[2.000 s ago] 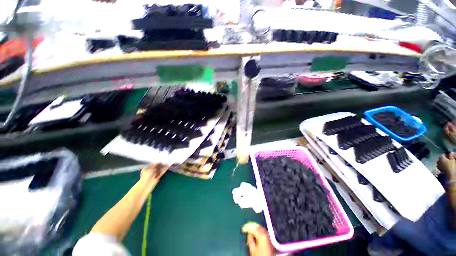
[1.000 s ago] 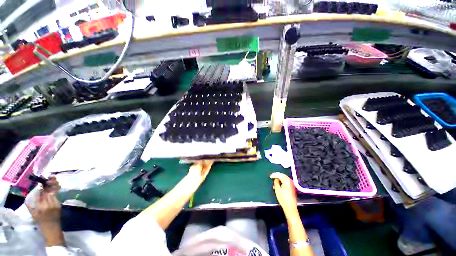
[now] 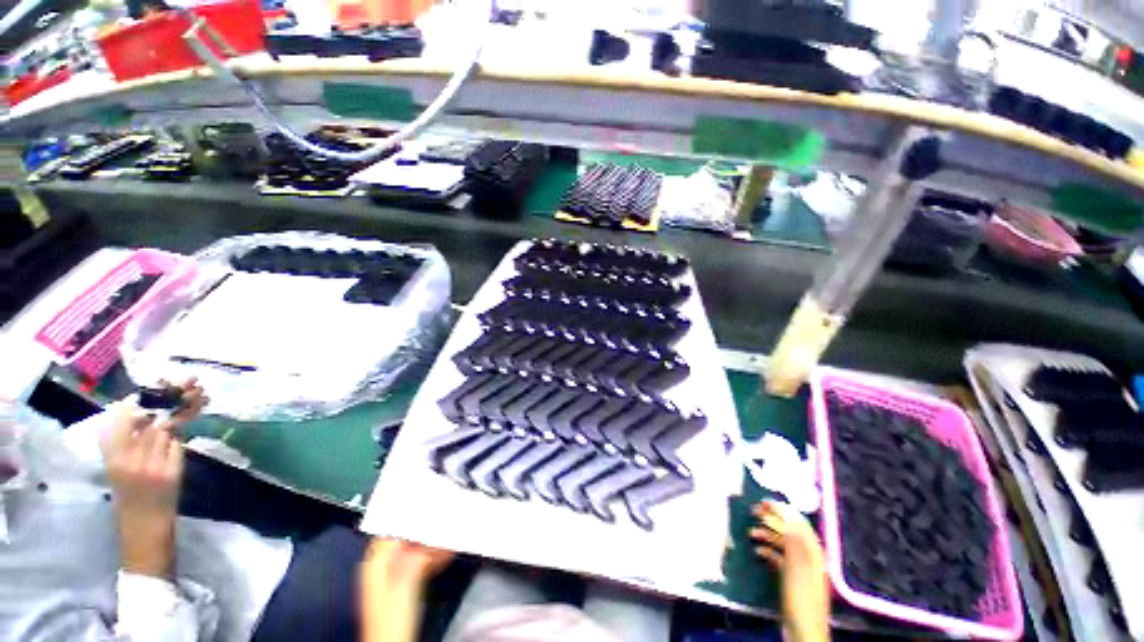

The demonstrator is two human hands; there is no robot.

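A white sheet point(image 3: 552, 537) lies on the green bench in front of me, its near edge towards my lap. Black moulded parts point(image 3: 571, 364) cover it in several zigzag rows. My left hand point(image 3: 399, 567) is at the sheet's near left corner, with its fingertips at or under the edge, holding it. My right hand point(image 3: 790, 537) is just right of the sheet, empty, fingers slightly apart. The pink basket point(image 3: 822, 502), full of loose black parts, stands to the right of that hand. A crumpled white piece point(image 3: 780, 467) lies just beyond my right hand.
At left, a clear plastic bag point(image 3: 433, 314) surrounds a white tray, with another pink basket point(image 3: 157, 266) beyond. Another person's hands point(image 3: 148, 439) hold a black part there. More loaded sheets point(image 3: 1004, 376) are at the right. A raised shelf and a slanted post point(image 3: 853, 257) stand behind.
The loaded sheet has come nearer, from the back of the bench to its front edge. My left hand has moved with it. My right hand stays beside the pink basket. The view has turned left.
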